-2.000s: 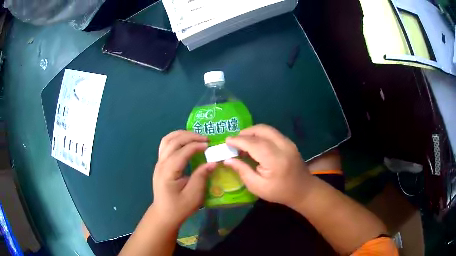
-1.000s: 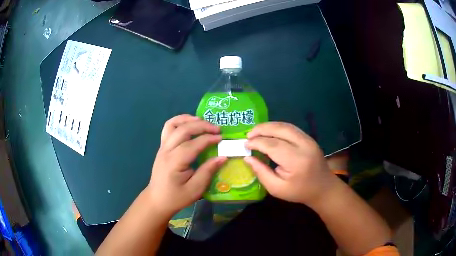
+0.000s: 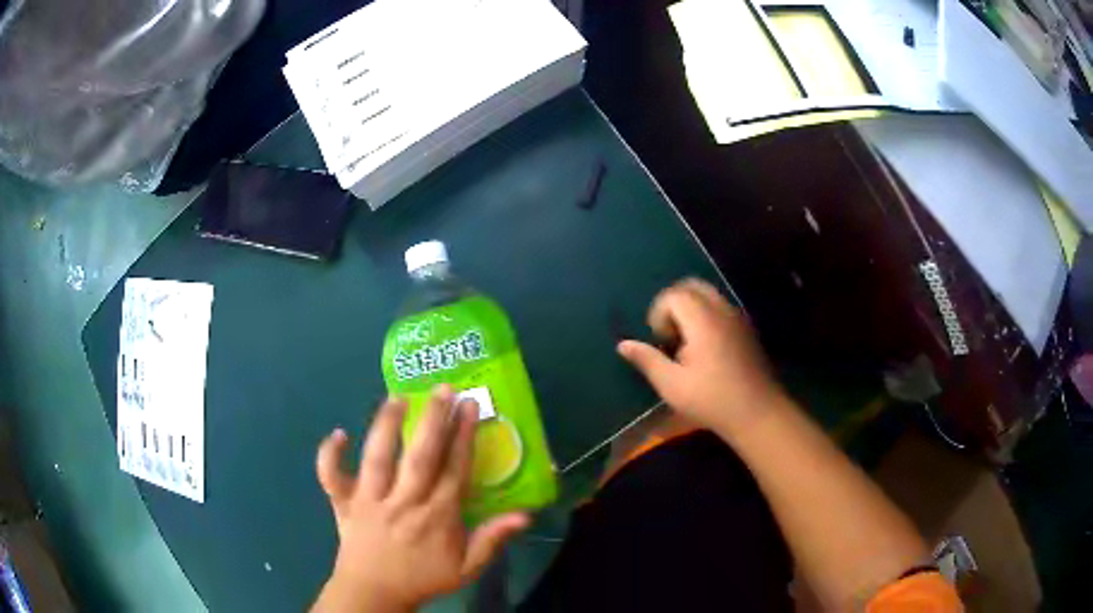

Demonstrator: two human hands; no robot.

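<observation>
A bottle with a green label and white cap (image 3: 429, 258) lies on the dark-green table, tilted in view. A small white folded paper (image 3: 482, 402) lies on its label beside my left fingertips. My left hand (image 3: 408, 497) is spread flat over the lower label; its fingers partly hide bottle and paper. My right hand (image 3: 710, 353) is off the bottle near the table's right edge, thumb and index finger apart, with nothing visible between them. A faint dark piece (image 3: 620, 321) is beside its thumb. A flat printed sheet (image 3: 165, 389) lies at the left.
A thick stack of printed sheets (image 3: 450, 72) stands at the table's back, beside a black phone (image 3: 276, 210). A black strip (image 3: 592, 186) lies right of the stack. White and yellow backing sheets (image 3: 827, 60) lie on the brown desk. A clear plastic bag (image 3: 108, 84) is at upper left.
Both hands held the white paper over the bottle; now my right hand has let go and moved right, and my left has spread over the bottle. The view has shifted, and the bottle appears tilted.
</observation>
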